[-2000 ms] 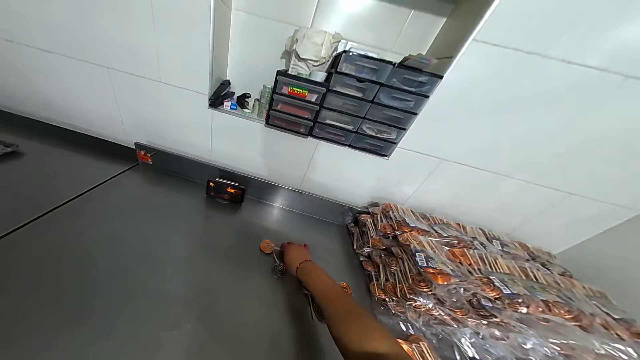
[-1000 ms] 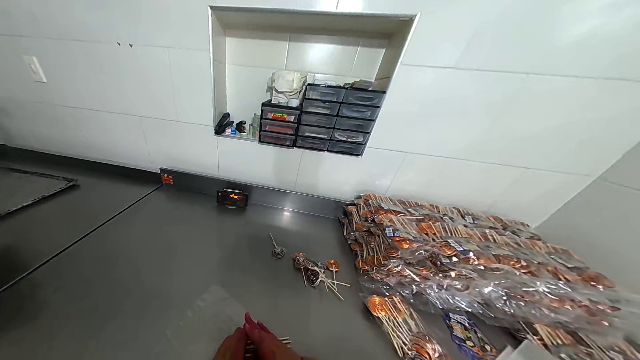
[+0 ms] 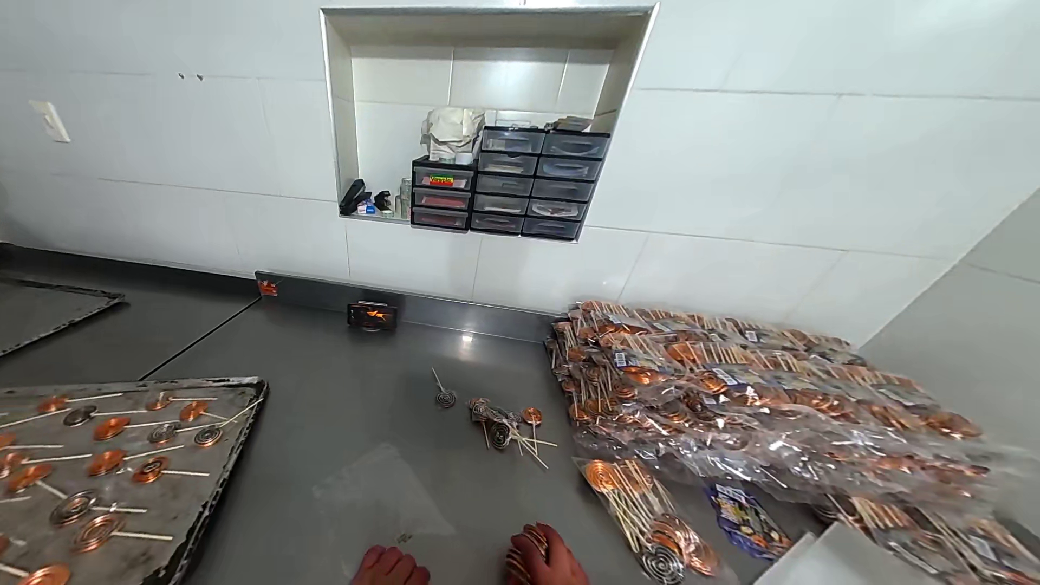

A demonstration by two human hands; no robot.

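Observation:
At the bottom edge, my right hand (image 3: 546, 556) is closed around a stack of spiral lollipops, whose round edges show between the fingers. My left hand (image 3: 392, 566) rests low on the steel counter (image 3: 341, 439), fingers curled, beside a clear plastic bag (image 3: 386, 491); whether it holds anything is hidden. A small pile of lollipops (image 3: 500, 431) lies ahead of both hands, and a single dark lollipop (image 3: 444, 398) is just left of it. Right of my right hand lies an open-looking clear bag of orange and dark lollipops (image 3: 650, 520).
A metal tray (image 3: 195, 487) of spread lollipops stands at left, another tray (image 3: 57, 313) behind it. Bagged lollipops (image 3: 731, 390) are heaped at right, near a printed card (image 3: 746, 520) and white sheets (image 3: 841, 561). A phone (image 3: 372, 317) leans at the back, below small drawers (image 3: 532, 183) in a wall niche.
My right arm, reaching to the loose lollipops two seconds ago, is back at the near edge. My hands, together one second ago, are now apart. The view has levelled and shifted, showing the near tray.

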